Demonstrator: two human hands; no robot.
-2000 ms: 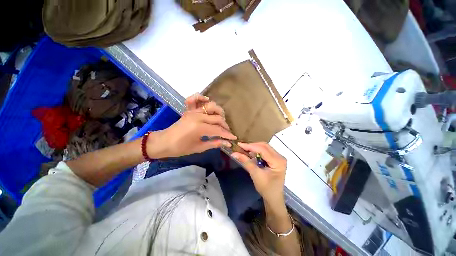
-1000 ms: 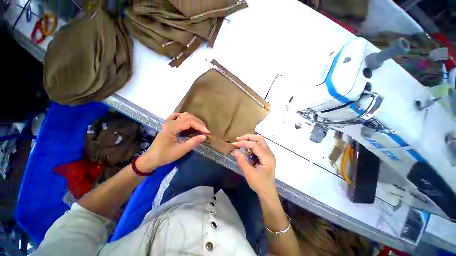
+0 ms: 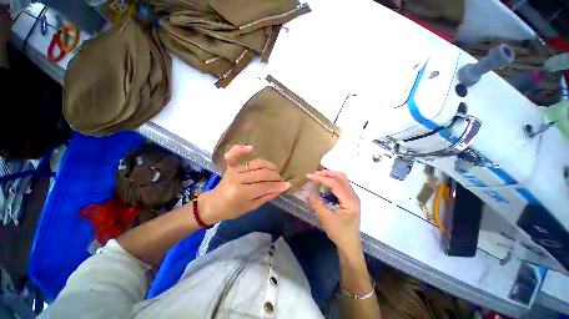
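Note:
A brown fabric panel lies on the white table left of the sewing machine head, with a pale zip-like line along its upper right edge. My left hand pinches the panel's lower edge at the table's front edge, thumb and fingertips together. My right hand pinches the same edge just to the right. A small dark blue thing, probably thread snips, shows in my right palm, mostly hidden by the fingers. The panel's zip edge ends near the machine's foot area.
A ruffled stack of brown panels and a rounded brown bundle lie at upper left. Scissors with red and orange handles lie beyond. A black box stands under the machine arm beside a yellow-orange loop. A blue bin is below.
My left hand has moved right along the panel's lower edge, closer to my right hand. Since the earliest frame, the view has shifted and turned, showing more of the stacks.

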